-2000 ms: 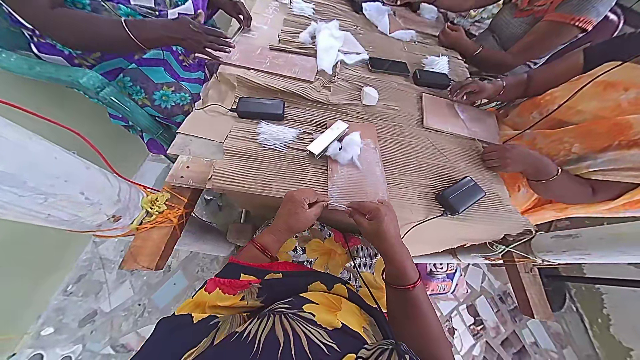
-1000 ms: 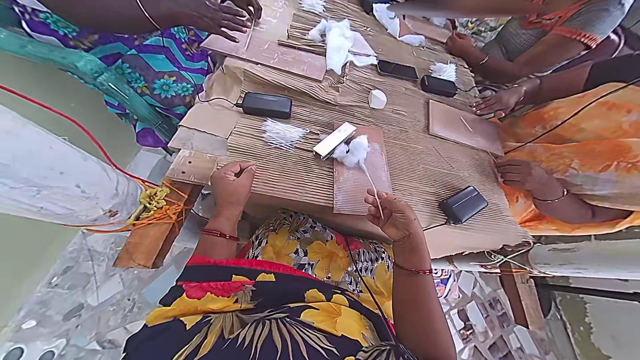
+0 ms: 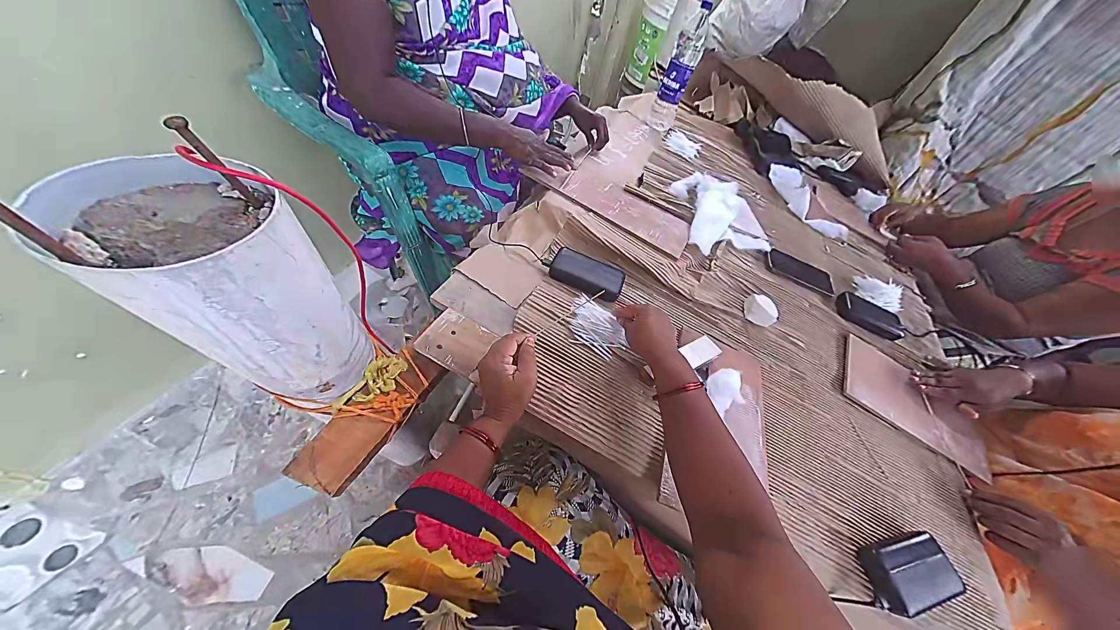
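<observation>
My left hand (image 3: 509, 378), its fingers curled, is over the near left edge of the corrugated cardboard (image 3: 560, 385); whether it holds anything is unclear. My right hand (image 3: 647, 332) reaches to a pile of thin white cotton wicks (image 3: 598, 325), fingertips at its right side; a grip on a wick cannot be made out. Below that hand a small white box (image 3: 700, 352) lies at the top of a flat brownish board (image 3: 751, 420), with a cotton tuft (image 3: 724, 389) on it. My right forearm covers part of the board. A black case (image 3: 586, 273) lies just beyond the wicks.
Co-workers sit at the left and right, hands over boards. Cotton wool (image 3: 719, 214), a black phone (image 3: 801, 272), a round white piece (image 3: 760, 310) and a black box (image 3: 912, 573) lie on the cardboard. A plastic bottle (image 3: 678, 74) stands at the back. A concrete-filled pipe (image 3: 210, 280) stands left.
My right hand has moved from the board to the wick pile. The thin white strand seen between the cotton tuft and my right hand is no longer seen there. The view has swung left.
</observation>
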